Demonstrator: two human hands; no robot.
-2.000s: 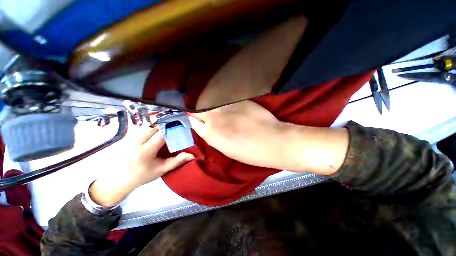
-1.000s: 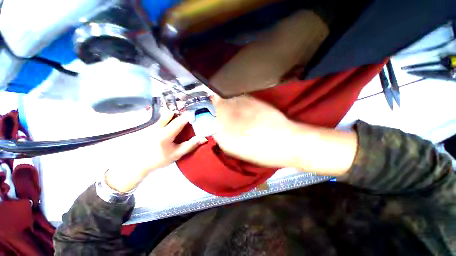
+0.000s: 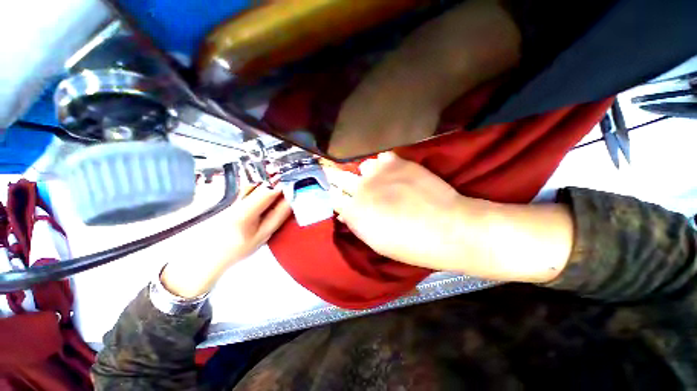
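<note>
The dark red garment piece (image 3: pixel 344 279) lies on the white machine table under the presser foot area and spreads to the upper right. The pale blue-grey plastic guard (image 3: pixel 312 205) stands at the needle, between my hands. My left hand (image 3: pixel 243 227) lies left of the guard, fingertips at the foot and on the cloth edge. My right hand (image 3: pixel 401 206) is on the cloth right of the guard, fingers bent, with some red cloth bunched under it. The needle and the fingertips near it are partly hidden and blurred.
The machine head's dark glossy cover (image 3: pixel 382 99) fills the top. A ribbed pale knob (image 3: pixel 126 182) and a curved metal bar (image 3: pixel 153 235) stand at left. Thread snips (image 3: pixel 615 136) and a dark tool (image 3: pixel 669 103) lie at right. More red pieces (image 3: pixel 34 336) are at the left table edge.
The view has shifted. My left thumb, earlier spread over the cloth below the guard, is now drawn in towards the fingers. My right hand remains beside the guard on the cloth.
</note>
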